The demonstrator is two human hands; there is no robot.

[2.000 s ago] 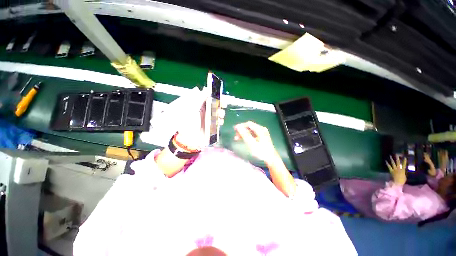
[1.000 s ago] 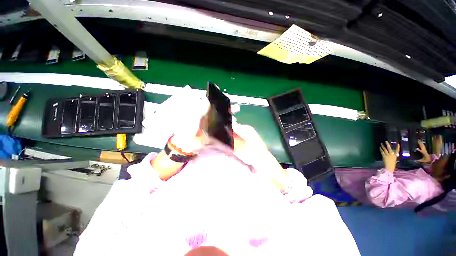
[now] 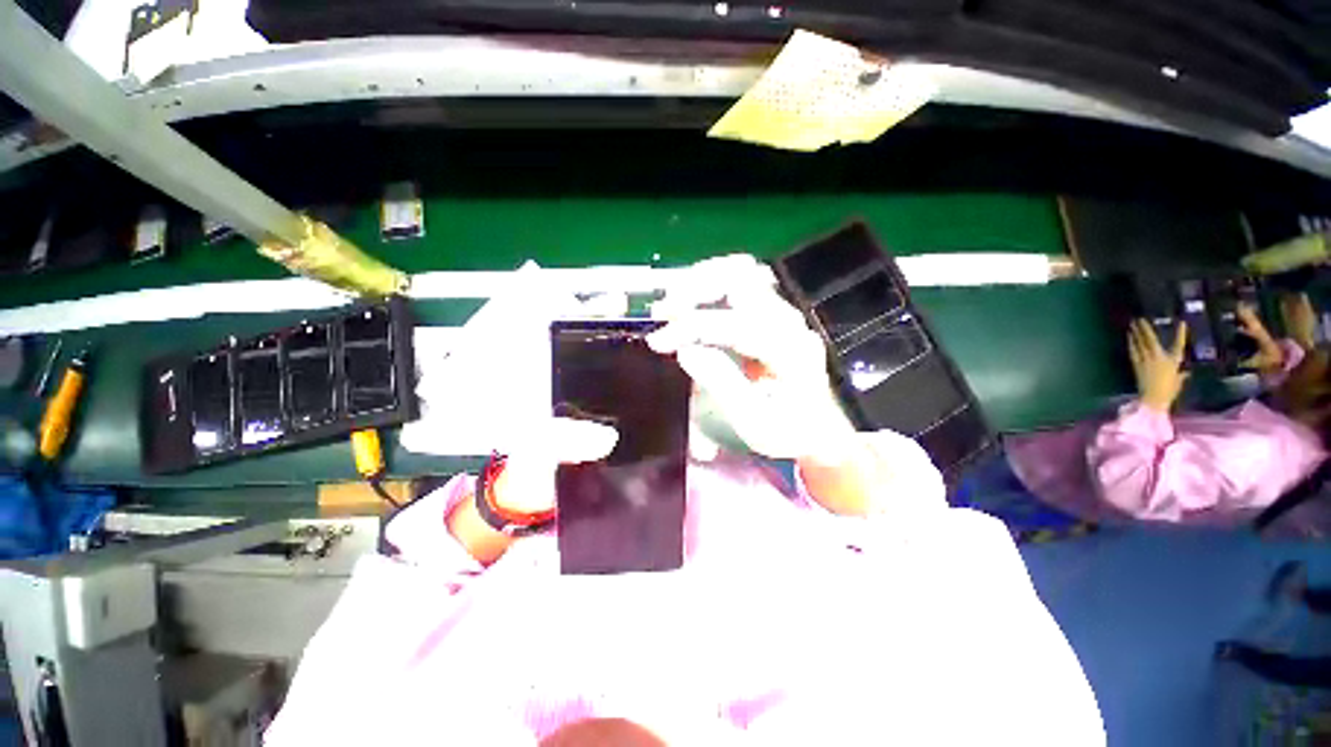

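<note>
A smartphone unit (image 3: 625, 504) is held upright in front of my chest, its glossy black face towards me. My left hand (image 3: 533, 416) grips its left side, with the thumb lying across the black face. My right hand (image 3: 752, 365) is at its top right corner, fingers touching the upper edge. Both hands are overexposed, so finger detail is partly lost. A white paper sheet (image 3: 442, 382) lies on the bench behind my left hand. A black phone tray (image 3: 175, 416) with glossy units is at left. Another black tray (image 3: 920, 382) lies slanted at right, partly behind my right arm.
A yellow-handled tool (image 3: 63, 406) is at far left, a short yellow piece (image 3: 367, 453) below the left tray. A slanted post (image 3: 161, 139) and a shelf edge (image 3: 584, 76) with a hanging yellow sheet (image 3: 820, 95) are above. Another person's hand (image 3: 1158, 361) is at right.
The unit has turned from edge-on to show its full black face and sits lower. My right hand has moved from apart to its top right corner. The view has shifted a little.
</note>
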